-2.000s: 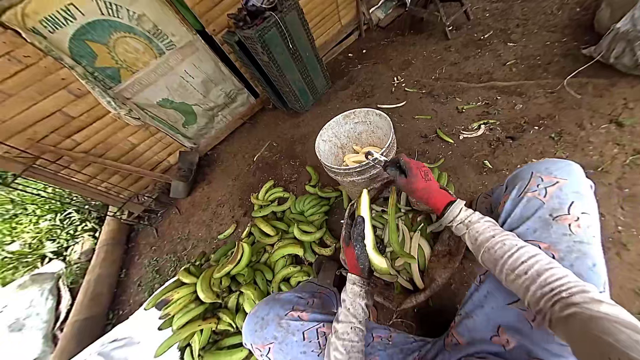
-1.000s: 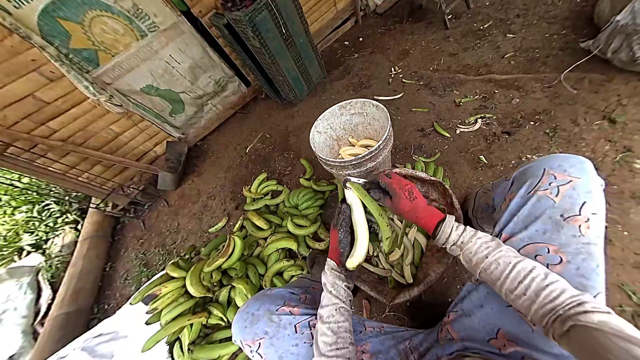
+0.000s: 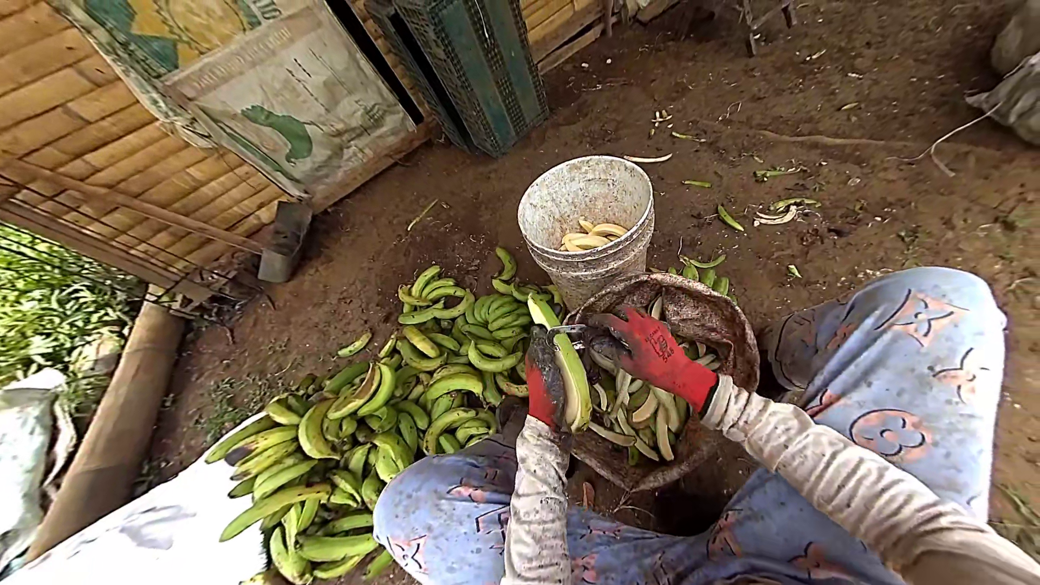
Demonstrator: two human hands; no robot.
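Observation:
My left hand, in a red and black glove, holds a partly peeled green plantain upright between my knees. My gloved right hand is closed on a small metal peeling tool, whose end lies against the plantain's upper part. Beneath my hands, a brown sack-like container holds many strips of peel. Just beyond it, a dirty white bucket contains several peeled plantains. The right hand's fingers hide most of the tool.
A large heap of green plantains lies at the left beside my knee. Teal plastic crates stand against the bamboo wall. A white sheet is at lower left, a pale sack at upper right. Peel scraps dot the dirt.
My right hand has moved from the bucket's rim, two seconds ago, down to the plantain. The held plantain showed a long pale side a second ago and now shows a green one.

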